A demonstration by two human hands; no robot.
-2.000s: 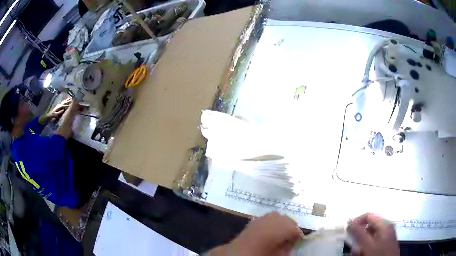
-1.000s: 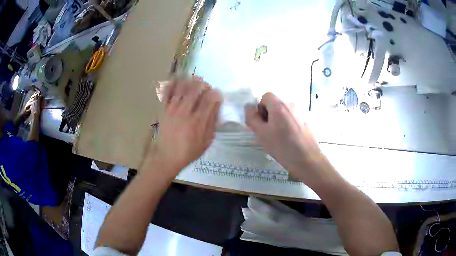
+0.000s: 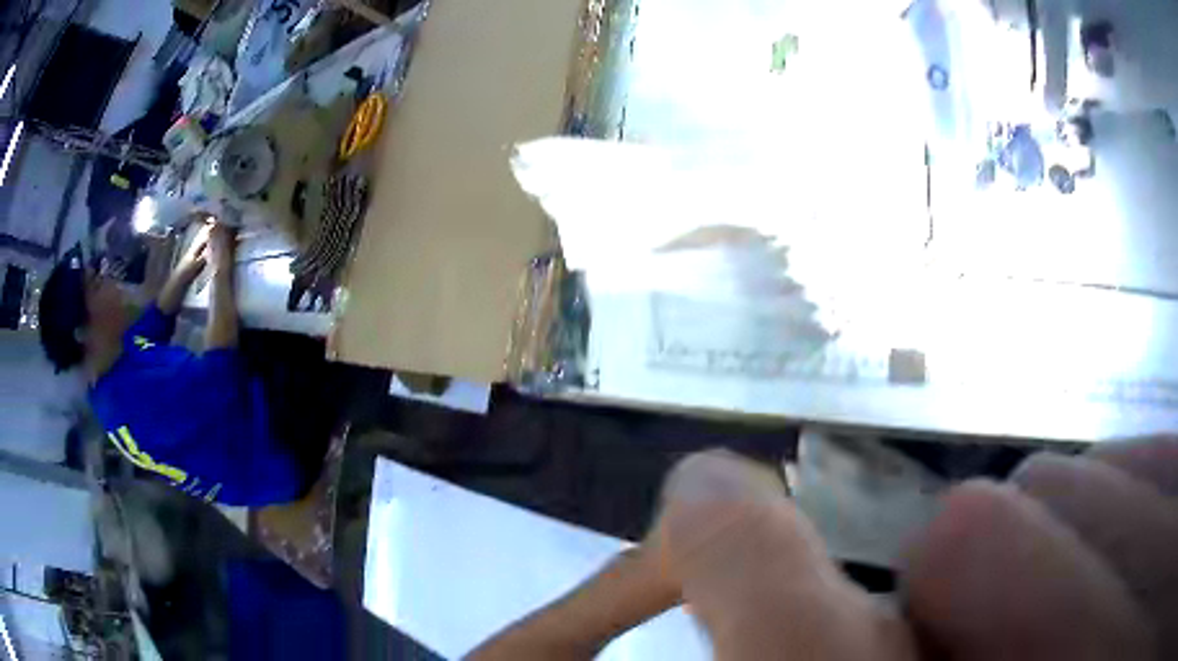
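Note:
A fanned stack of white fabric pieces point(image 3: 685, 245) lies on the glossy white table point(image 3: 762, 394), its edges spread to the right. Below the table's front edge, a pale waiting bundle point(image 3: 859, 497) shows partly behind a hand. A large blurred hand, apparently my right hand point(image 3: 904, 568), is very close to the camera at the lower right and cut off by the edge. A gap shows between its thumb and fingers; its palm is hidden. My left forearm point(image 3: 568, 617) comes in from the bottom; the left hand cannot be made out.
A brown cardboard sheet point(image 3: 452, 194) with shiny tape covers the left of the table. A small brown square point(image 3: 907, 367) lies by the ruler scale. Sewing machine parts point(image 3: 1021, 155) show upper right. Orange-handled scissors point(image 3: 363, 125) and a person in blue point(image 3: 194, 413) are left.
Both hands have left the fabric stack and moved down past the table edge, one now close to the camera. The view has shifted, showing more of the person at left.

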